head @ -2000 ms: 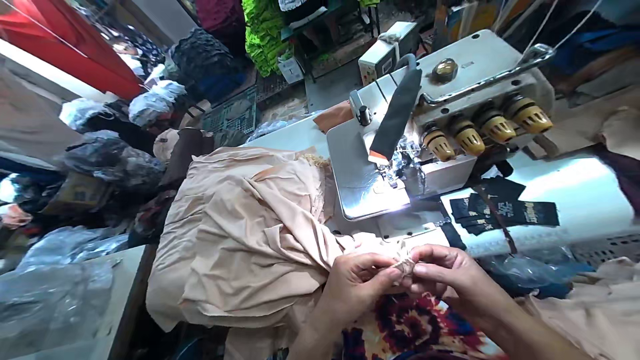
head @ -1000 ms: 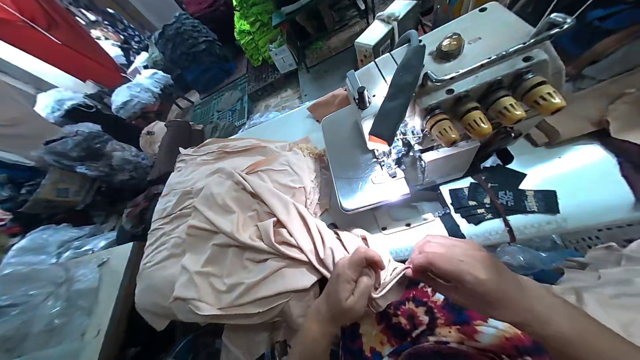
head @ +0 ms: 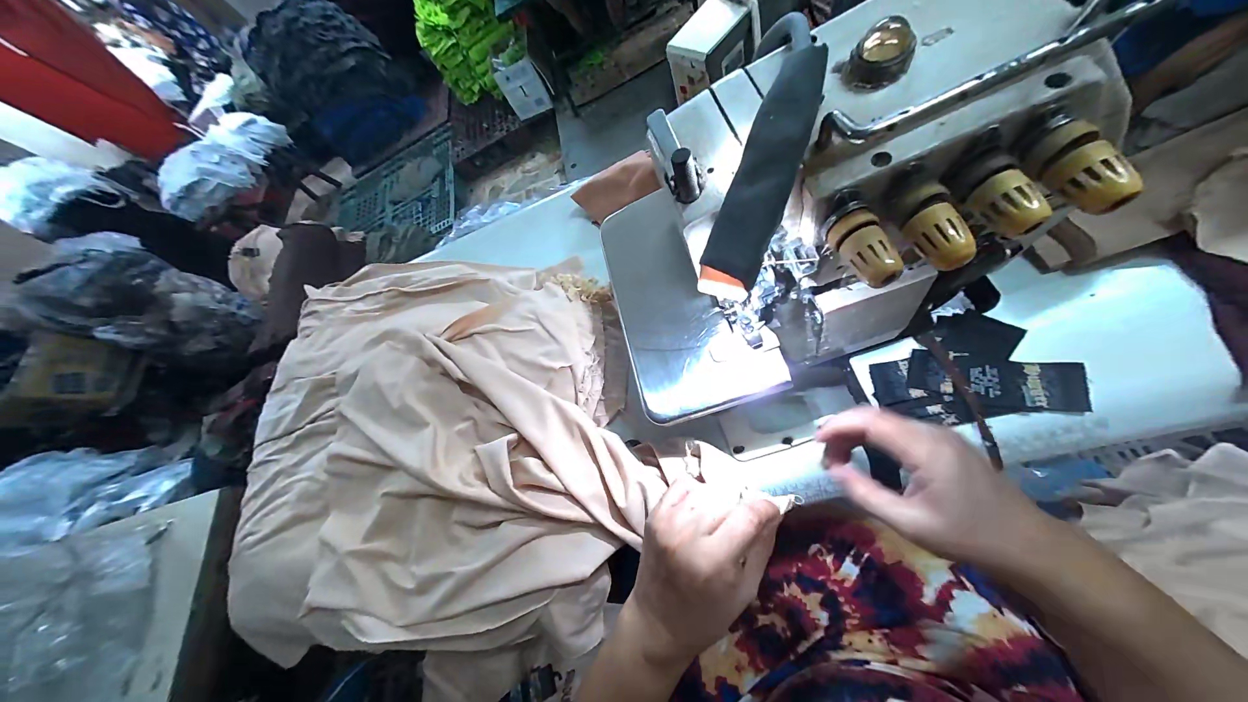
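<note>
My left hand (head: 707,551) pinches the edge of a beige knit fabric (head: 458,458) at the front of the sewing table. The rest of that fabric spreads in a crumpled heap to the left. To the right, my right hand (head: 916,478) is raised off the cloth, thumb and fingers apart, with nothing visible between them. Beyond both hands stands an overlock sewing machine (head: 858,166) with yellow tension dials (head: 1009,200). Its lit metal cloth plate (head: 673,322) lies between the heap and the needle area.
Black woven labels (head: 1053,387) bearing writing lie on the white table (head: 1141,312) right of the machine. More beige fabric (head: 1170,526) is at the lower right. Plastic-wrapped bundles (head: 127,292) and a green plastic crate (head: 405,190) are at the left and back.
My right hand has let go of the fabric edge and stands apart from my left hand, its fingers spread. My left hand keeps its pinch on the cloth.
</note>
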